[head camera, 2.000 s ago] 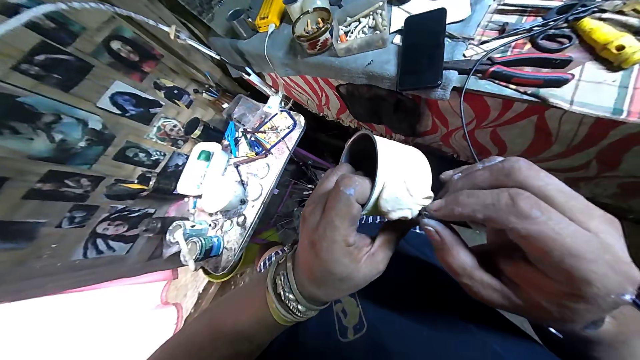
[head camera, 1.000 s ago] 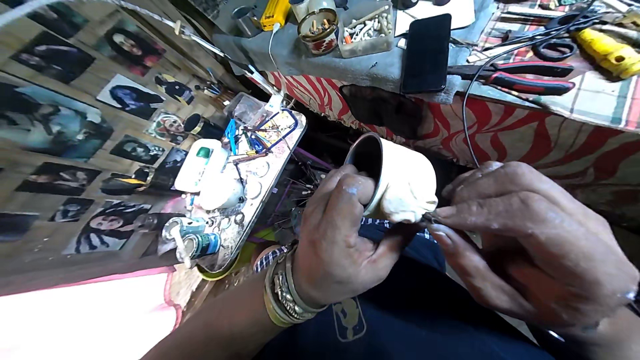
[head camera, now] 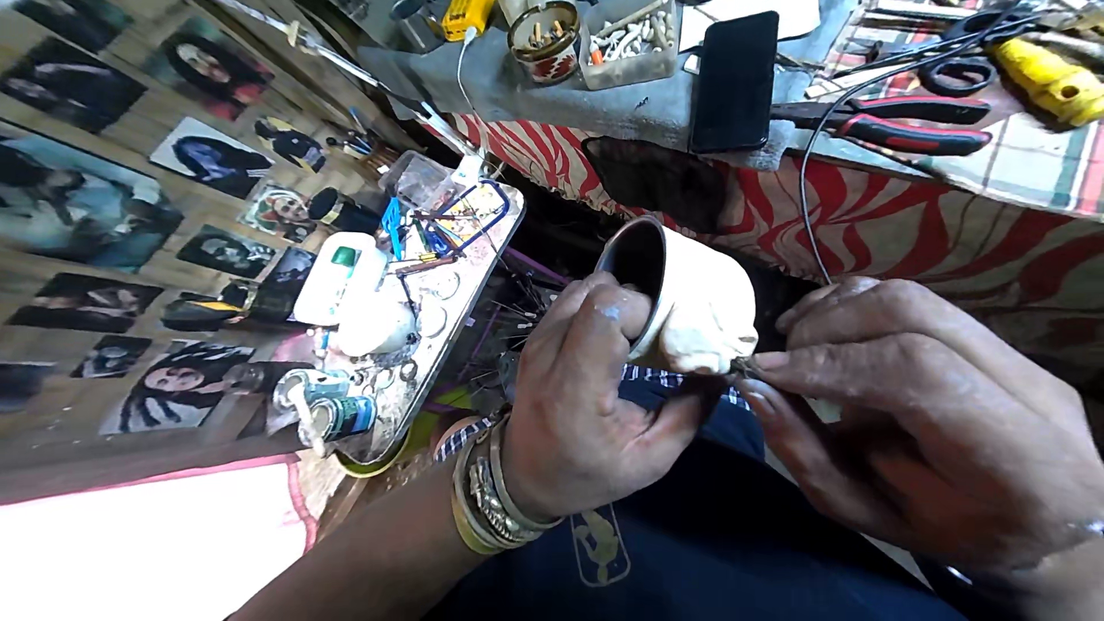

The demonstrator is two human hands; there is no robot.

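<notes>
A cream-white cup (head camera: 711,272) with a dark inside and a dark rim lies tilted in my left hand (head camera: 595,397), its mouth facing left. The fingers of that hand reach into the mouth and its thumb is beneath. Raised, modelled shapes of a pale material stand out on the cup's lower side. My right hand (head camera: 923,414) pinches a small, thin dark thing between thumb and forefinger, its tip at the lower edge of the modelled part. What this thing is cannot be told, as the fingers hide most of it.
Beyond the cup, a cloth-covered table holds a black phone (head camera: 735,82), red-and-black pliers (head camera: 914,125), a yellow tool (head camera: 1052,82), a plastic box of small white pieces (head camera: 630,43) and a tin (head camera: 543,43). A cable hangs over its edge. At left stands a cluttered side table (head camera: 440,345).
</notes>
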